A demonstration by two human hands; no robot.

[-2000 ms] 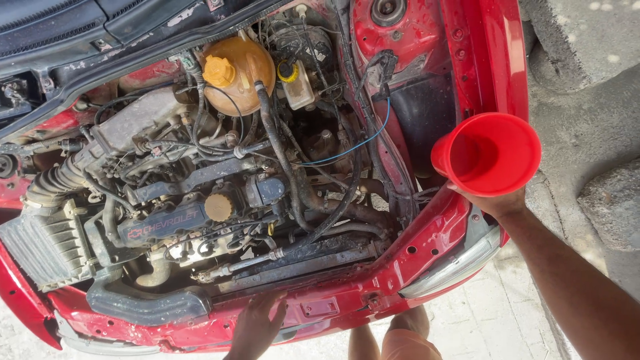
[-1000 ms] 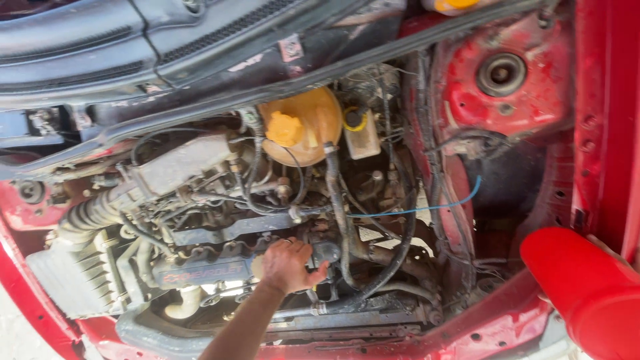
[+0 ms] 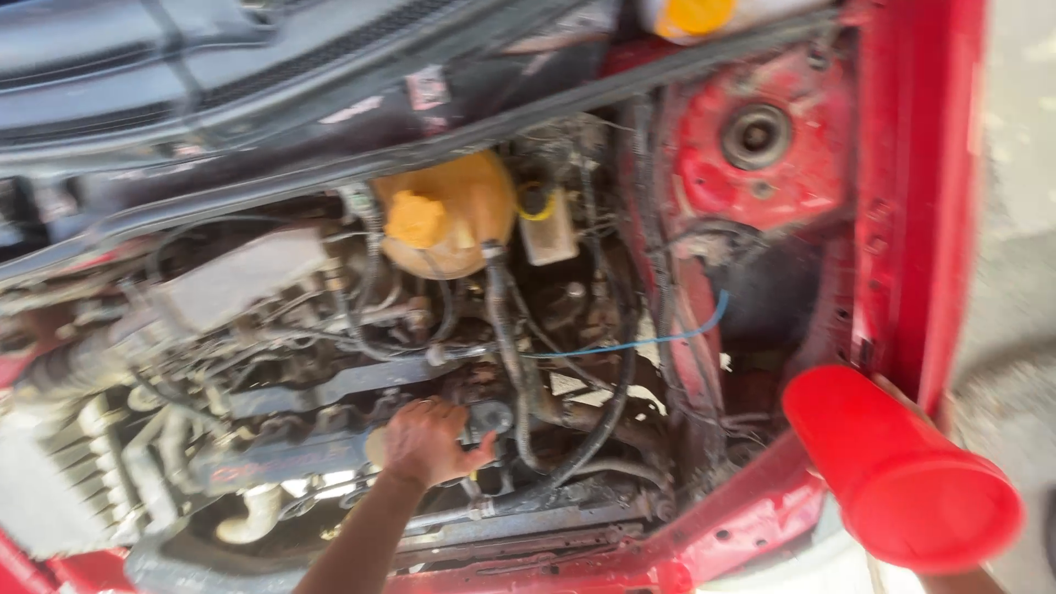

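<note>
My left hand [image 3: 425, 441] reaches over the engine and rests at the end of the valve cover [image 3: 280, 462], beside the round filler cap [image 3: 376, 447]. Its thumb stands apart from the fingers, near a dark engine part [image 3: 490, 419]; the fingertips are partly hidden. Over the car's front corner, my right hand [image 3: 899, 398] holds a red plastic container [image 3: 883, 462], tilted with its wide end toward the lower right. The container hides most of that hand.
An orange-yellow coolant reservoir [image 3: 474, 210] with its cap [image 3: 415, 219] sits above the engine. Near it are a small reservoir with a yellow ring [image 3: 550, 235], black hoses [image 3: 507, 330] and a thin blue cable [image 3: 635, 342]. The red fender [image 3: 920, 206] borders the right side.
My left hand has moved from the front edge of the engine bay onto the engine. The red container, upright-looking two seconds ago, is now tilted. The view has moved nearer the engine.
</note>
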